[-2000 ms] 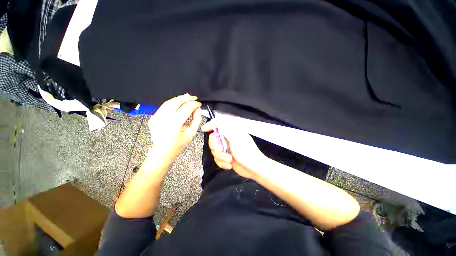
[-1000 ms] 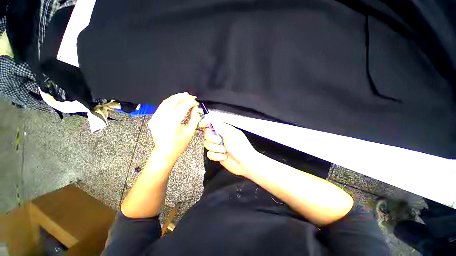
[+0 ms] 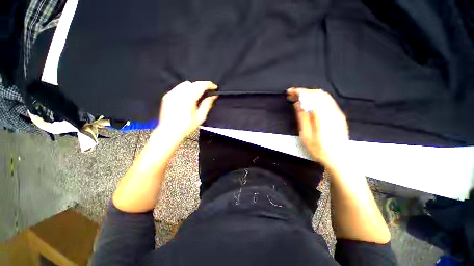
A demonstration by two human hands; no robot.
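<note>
A large dark coat [image 3: 249, 47] covers most of the white table [image 3: 400, 166]. My left hand [image 3: 182, 106] pinches the coat's near edge between thumb and fingers. My right hand [image 3: 322, 119] pinches the same edge further right. The edge between my hands is raised and runs straight. A curved seam or slit shows on the coat at the right. The thread snips cannot be made out; any tool in my right hand is hidden or blurred.
Dark and plaid garments [image 3: 39, 23] lie at the left. Something blue [image 3: 140, 126] shows under the table edge. A brown box [image 3: 65, 239] stands on the floor at lower left. Pale loose threads lie on my dark apron [image 3: 254, 208].
My right hand has moved away from my left hand to the right and taken hold of the edge. The stretch between my hands has been pulled straight. The snips no longer show.
</note>
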